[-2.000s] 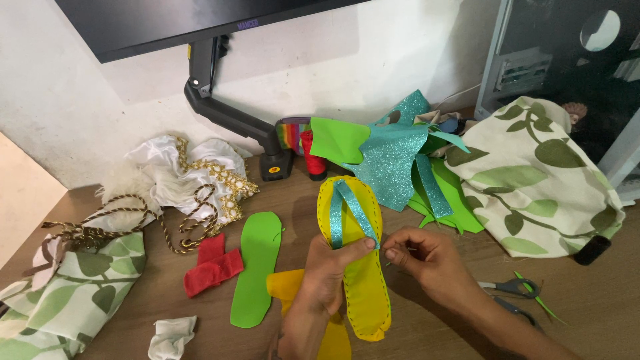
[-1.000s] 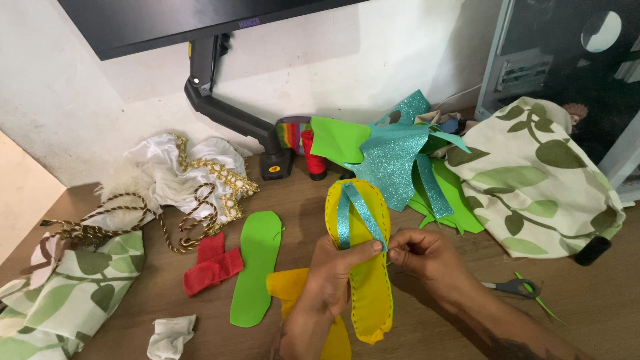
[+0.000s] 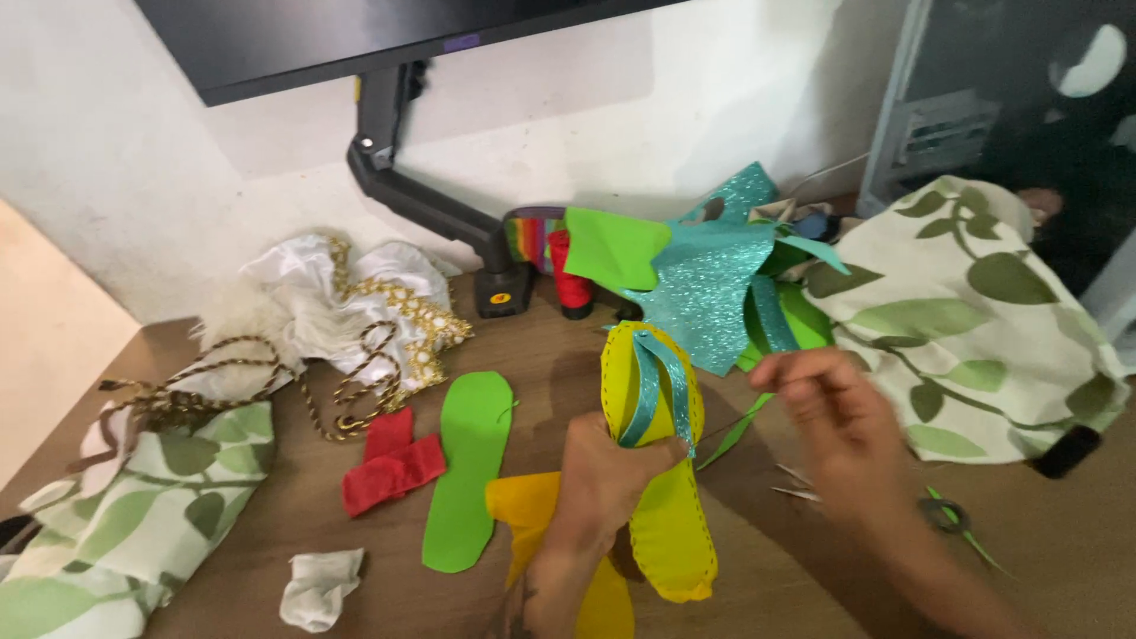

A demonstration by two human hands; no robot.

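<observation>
My left hand (image 3: 612,475) grips a yellow sandal sole (image 3: 674,532) with dark stitching along its edge, the thumb pressing on the end of a glittery turquoise strap (image 3: 679,390). The straps form a V that meets near the sole's upper end. To the right of the sole, my right hand (image 3: 825,399) is raised with thumb and forefinger pinched together; it is blurred, and whether a needle or thread is between them cannot be told. A green foam sole (image 3: 470,470) lies to the left, beside folded red fabric (image 3: 390,466). Yellow material (image 3: 524,501) lies partly under my left forearm.
Glitter turquoise foam sheet (image 3: 710,275), green foam pieces (image 3: 612,248) and a red thread spool (image 3: 570,280) lie behind. Scissors (image 3: 945,515) are partly hidden by my right arm. Leaf-print fabric (image 3: 967,328) is at right, white and gold fabric (image 3: 390,311) at left. A monitor arm (image 3: 426,209) stands behind.
My right hand has moved away from the strap's edge, up and to the right. My left hand still holds the yellow sole.
</observation>
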